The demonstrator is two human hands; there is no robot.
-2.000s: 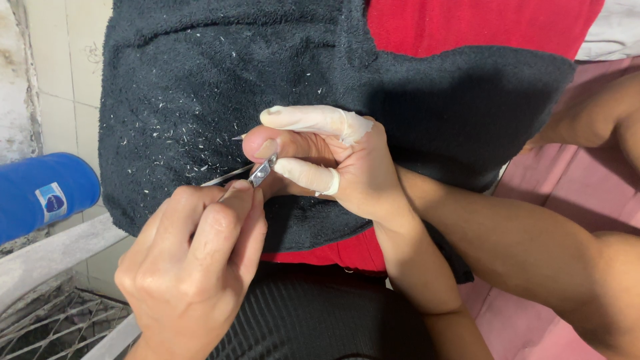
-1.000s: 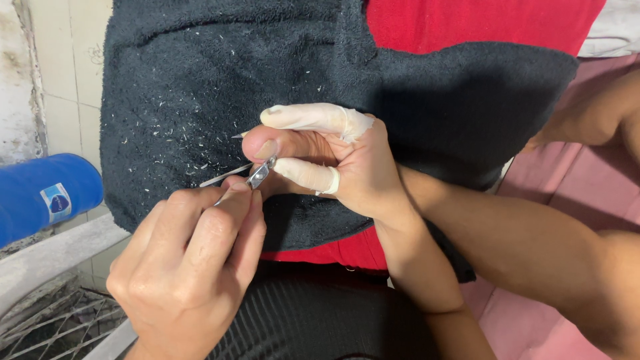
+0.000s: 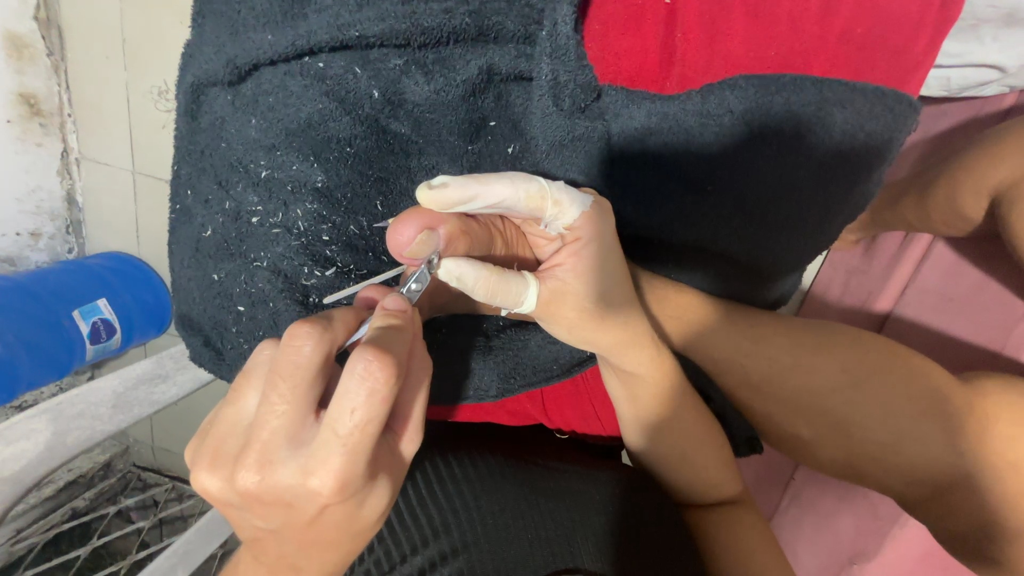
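My left hand (image 3: 320,400) grips metal cuticle nippers (image 3: 416,280), whose jaws touch the edge of the nail on another person's big toe (image 3: 420,236). With white covers on its thumb and index finger, my right hand (image 3: 576,272) holds that toe between them. The rest of the foot is mostly hidden behind my hands. A thin pale stick (image 3: 364,286) projects left from under the toe; its other end is hidden. A small pointed tip (image 3: 384,222) shows beside the toe. Beneath lies a dark towel (image 3: 496,104) scattered with small whitish bits.
A blue cylindrical container (image 3: 48,328) with a label lies at the left, by a pale chair arm or rail (image 3: 104,412). Red cloth (image 3: 768,40) shows around the towel. The other person's leg (image 3: 808,384) extends right over a pink surface (image 3: 832,528).
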